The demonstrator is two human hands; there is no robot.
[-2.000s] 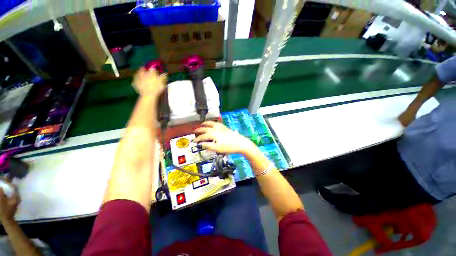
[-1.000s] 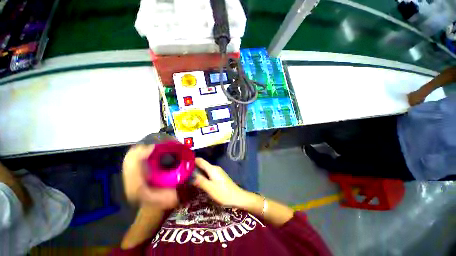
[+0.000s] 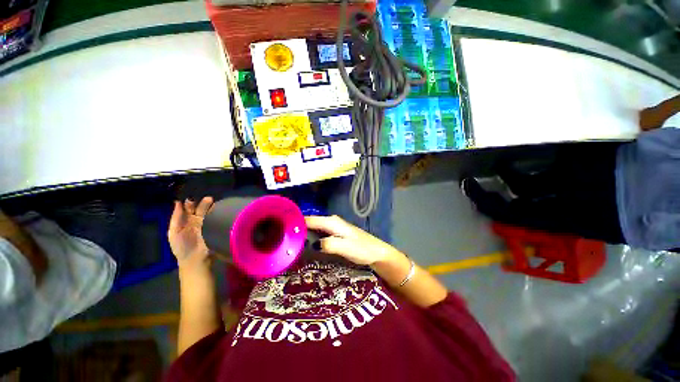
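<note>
A dark grey hair dryer with a bright magenta ring (image 3: 267, 236) is held in front of my chest, its ring end facing up towards the camera. My right hand (image 3: 349, 240) grips it on the right, at a dark part that looks like the handle. My left hand (image 3: 189, 226) is at the left of the barrel with its fingers spread; whether it touches the barrel is unclear. Two white tester boxes (image 3: 297, 168) sit at the bench edge, with lit displays and red switches. A grey power cord (image 3: 364, 168) lies bundled over their right side.
A red-brown stack (image 3: 291, 21) stands behind the testers. A blue-green patterned panel (image 3: 423, 125) lies to their right on the white bench (image 3: 112, 112). A person in a grey-white sleeve is at left. A person in blue (image 3: 652, 190) is at right, near a red stool (image 3: 555, 254).
The view has tilted down from the bench. The dryer has gone from the tray area to my chest. Since one second ago, my left hand has opened and moved off the magenta ring.
</note>
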